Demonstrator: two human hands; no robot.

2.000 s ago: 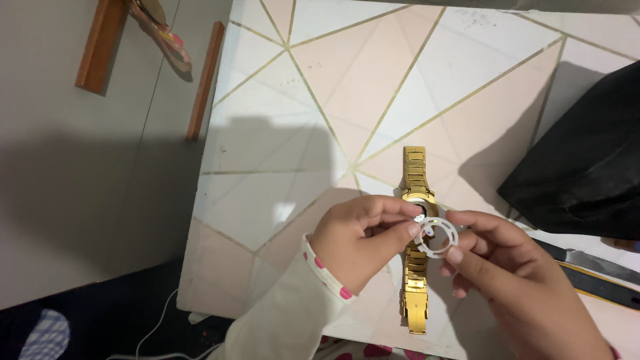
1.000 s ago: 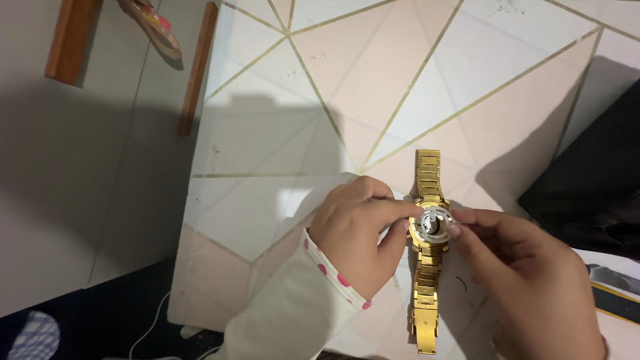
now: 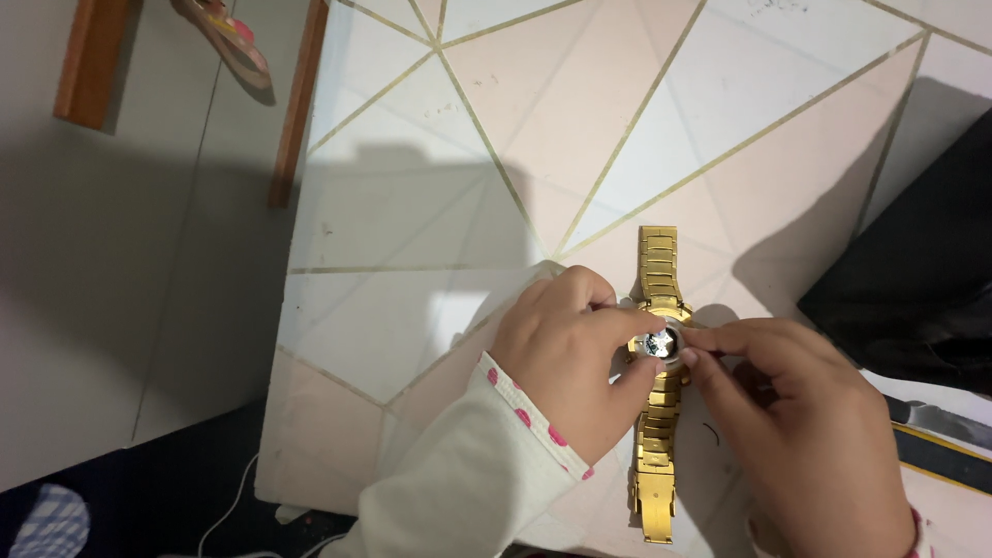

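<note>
A gold metal wristwatch (image 3: 656, 434) lies on the patterned table with its bracelet stretched out lengthwise. Its case is open, and the silvery movement (image 3: 659, 343) shows inside. A pale ring (image 3: 679, 358) sits at the case, around the movement. My left hand (image 3: 577, 349) comes from the left, its thumb and forefinger at the left side of the ring and movement. From the right, my right hand (image 3: 798, 418) pinches the ring's right edge between thumb and forefinger. The fingertips hide parts of the case.
A black bag or cloth (image 3: 922, 263) lies at the right. Below it are a dark strip with yellow edges (image 3: 942, 457) and a grey-black item (image 3: 949, 418). A thin dark curved piece (image 3: 711, 434) lies beside the bracelet. White cables (image 3: 232, 496) hang beyond the table's left edge.
The pale ring was held up over the watch two seconds ago, clear of the case; now it sits down at the case. Both hands have stayed close to the watch.
</note>
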